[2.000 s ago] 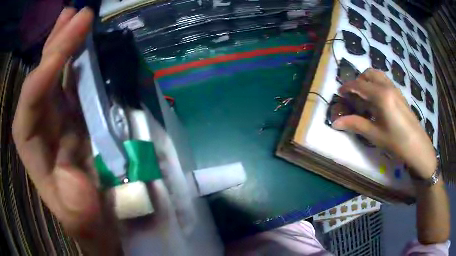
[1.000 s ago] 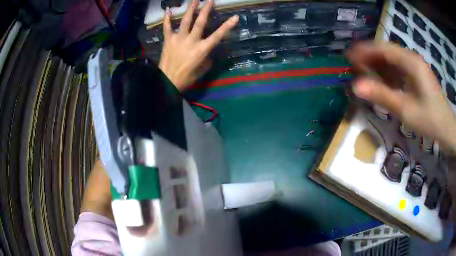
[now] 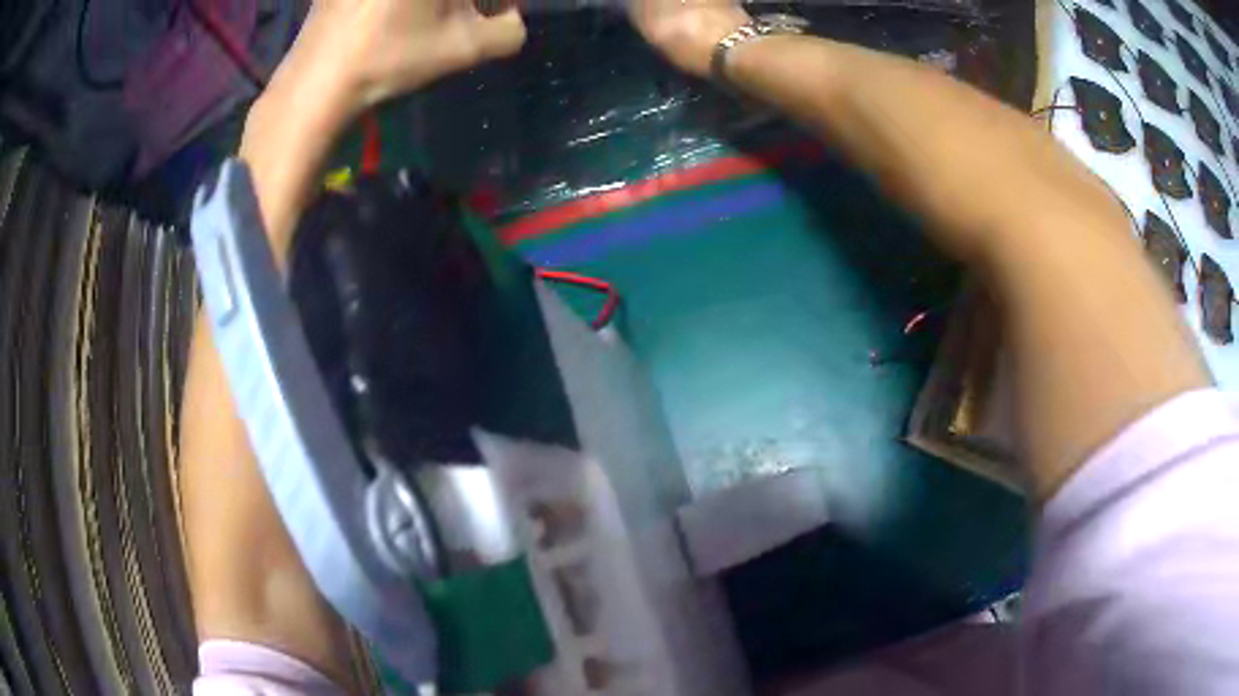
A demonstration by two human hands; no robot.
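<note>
My left hand [image 3: 408,48] is at the top edge, beyond the test stand, fingers bent and partly cut off. My right hand [image 3: 686,27] is at the top edge too, its fingers out of the picture. Both are over the far side of the dark, plastic-wrapped trays [image 3: 598,129]; whether either grips anything cannot be told. The test stand [image 3: 625,544] is in front of me with its black upper part [image 3: 408,320]. The grey clamp lever [image 3: 279,394] runs down its left side to the green tape [image 3: 496,625].
A tray stack [image 3: 82,449] stands at the left. A foam tray of black speakers [image 3: 1166,163] is at the right, partly behind my right arm. A white strip [image 3: 754,524] sticks out beside the stand. Red wire [image 3: 584,282] and the green mat [image 3: 734,340] lie behind it.
My right hand has left the speaker tray and moved to the far trays. My left hand left the clamp lever, spread over the far trays, and is now bent at the top edge.
</note>
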